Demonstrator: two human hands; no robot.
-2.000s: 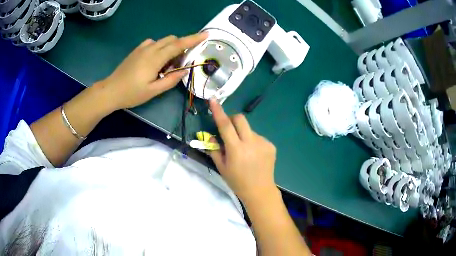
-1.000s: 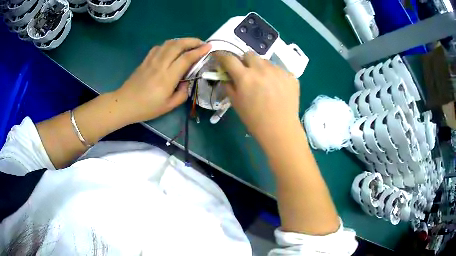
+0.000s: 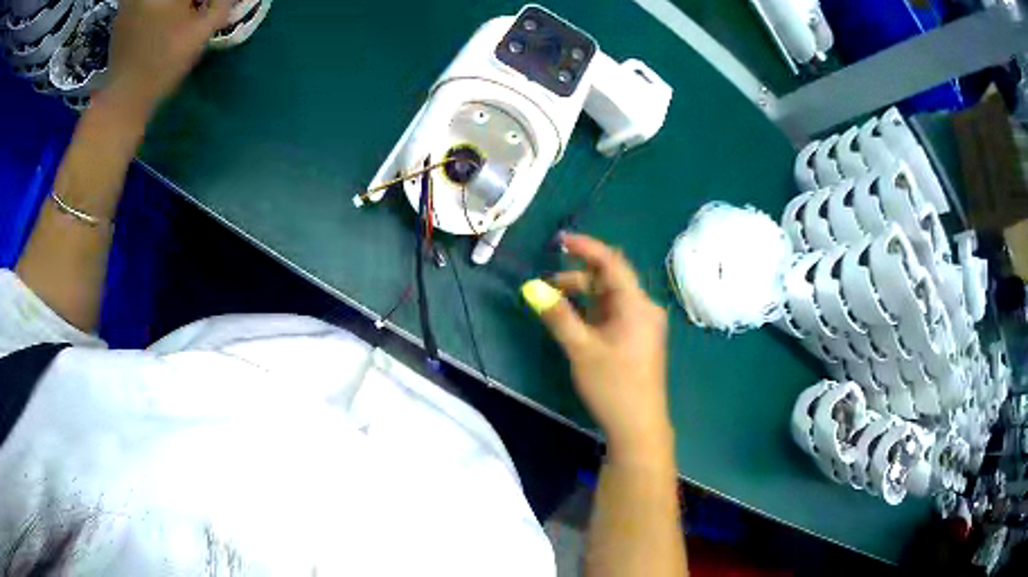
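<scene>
The white camera body point(image 3: 507, 96) lies on the green mat with its round cavity facing me. A wire harness point(image 3: 426, 225) comes out of the cavity and hangs over the bench edge. The black lens panel point(image 3: 546, 51) is at its far end, the wall arm point(image 3: 635, 104) beside it. My left hand point(image 3: 164, 40) is at the stacked housings point(image 3: 81, 51) at the top left, partly cut off; its grip cannot be told. My right hand point(image 3: 609, 327) is right of the body, thumb in a yellow wrap, fingers curled and blurred; whether it holds something is unclear.
A fluffy white coil point(image 3: 730, 268) lies right of the body. Tall rows of white shells point(image 3: 868, 271) stand on the right, with more housings point(image 3: 834, 434) nearer me. A grey metal frame point(image 3: 891, 79) and blue bins are at the top right.
My left hand has left the body and moved up-left to the stacked housings. My right hand has left the cavity and moved right and nearer me. The body now lies untouched, shifted slightly.
</scene>
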